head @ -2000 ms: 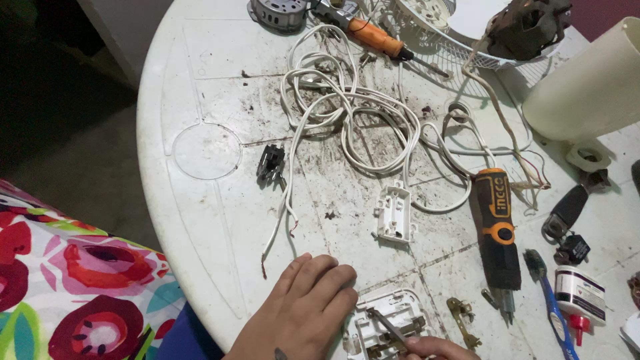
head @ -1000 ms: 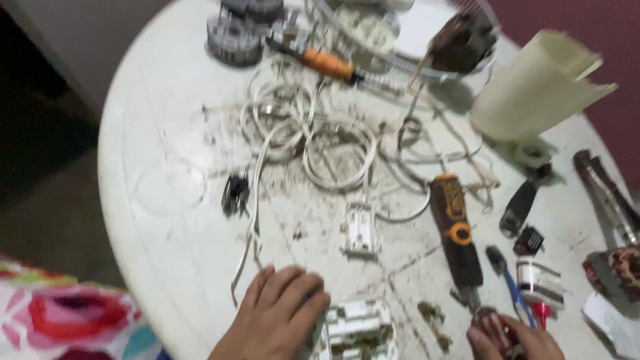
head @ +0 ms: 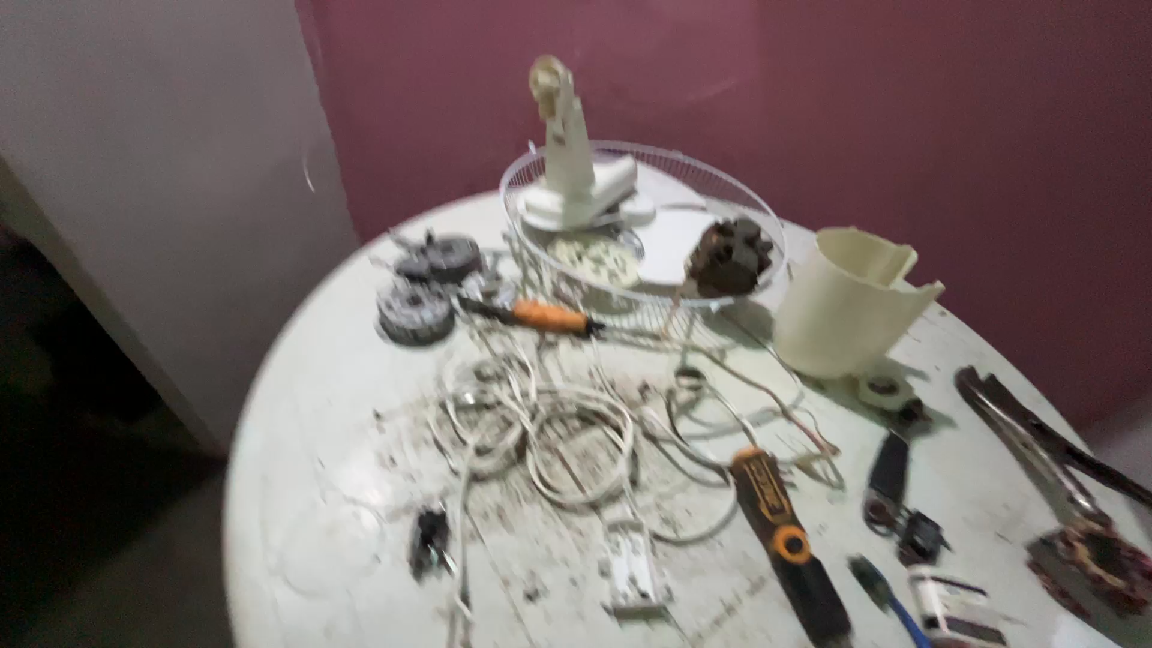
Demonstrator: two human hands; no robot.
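Observation:
Neither of my hands is in view now. On the round white table (head: 297, 468) lies a coiled white electrical cord (head: 576, 450), with a small white plastic housing (head: 633, 571) below it. A black and orange cordless screwdriver (head: 787, 544) lies to the right of the housing, its tip cut off by the bottom edge. A small black part (head: 430, 543) sits left of the cord. Farther back is an orange-handled tool (head: 549, 316). A white fan grille (head: 778, 225) holds a fan's neck and base (head: 569, 171) and a dirty motor part (head: 731, 257). The picture is blurred.
Grey metal motor housings (head: 416, 310) sit at the back left. On the right are a cream plastic cover (head: 837, 315), a black-handled tool (head: 888, 472), a blue toothbrush (head: 886, 598), a small white bottle (head: 954, 607), long metal tools (head: 1035, 441) and a copper-wound part (head: 1098, 562).
The view has tilted up strongly toward the back of the table and the wall. Both hands, the left beside an opened white plastic part and the right near the screwdriver tip, have left the view.

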